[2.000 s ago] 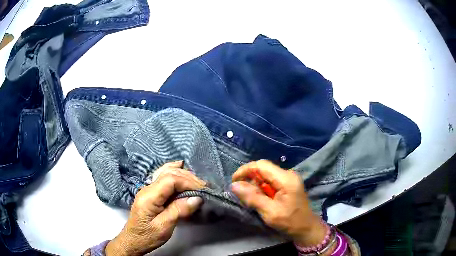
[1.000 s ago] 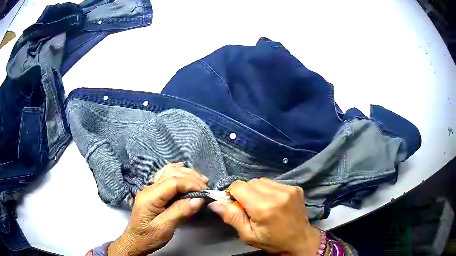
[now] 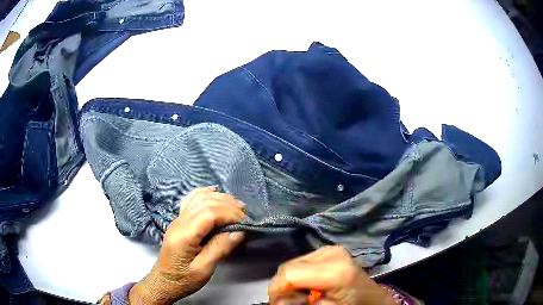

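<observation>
A denim garment (image 3: pixel 297 113) lies on the white table, dark blue outside and grey-blue inside, with a dark placket and small pale snap dots. My left hand (image 3: pixel 199 238) pinches the garment's seam (image 3: pixel 268 224) at the near edge, between thumb and fingers. My right hand (image 3: pixel 324 277) is low, just below and right of the seam, blurred, closed around the orange-red handles of the snips (image 3: pixel 315 295). The snips' blades are hidden or too blurred to tell.
A second denim garment (image 3: pixel 38 137) lies on the left side of the white table (image 3: pixel 417 47). The table's curved edge runs along the right and lower right, with dark clutter (image 3: pixel 506 268) beyond it.
My right hand with the snips has moved from the seam beside my left hand down and to the right. The seam now shows stretched to the right of my left hand, which keeps its hold.
</observation>
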